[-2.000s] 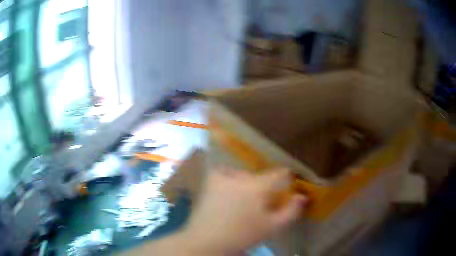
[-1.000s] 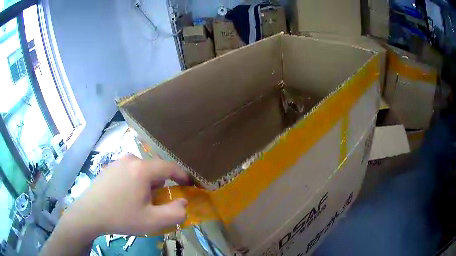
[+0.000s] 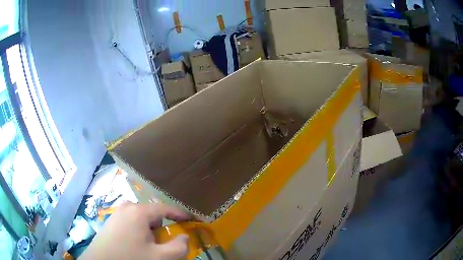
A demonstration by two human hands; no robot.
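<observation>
A large brown carton (image 3: 304, 198) stands open in front of me, with a wide orange tape strip (image 3: 284, 167) along its near rim and black printing on the near side. My left hand (image 3: 137, 233), bare and cut off by the bottom edge, is at the carton's near left corner. Its thumb and fingers close on orange packing tape (image 3: 172, 232) there. Whether this is a loose end or part of a roll is unclear. The fingertips are at the rim. Something crinkled and shiny (image 3: 275, 128) lies at the far inner corner. My right hand is not in view.
A bench with white parts (image 3: 104, 195) is at the left below the window (image 3: 35, 117). Stacked cartons (image 3: 302, 30) and a dark cloth (image 3: 222, 53) are behind. A taped carton (image 3: 400, 99) and a smaller box with a raised flap (image 3: 379, 151) stand at right, beside blue-grey floor (image 3: 396, 218).
The view has steadied and shifted, so the carton sits slightly lower and further left than a second ago. My left hand still holds the tape at the same corner. The dark blur at lower right is gone.
</observation>
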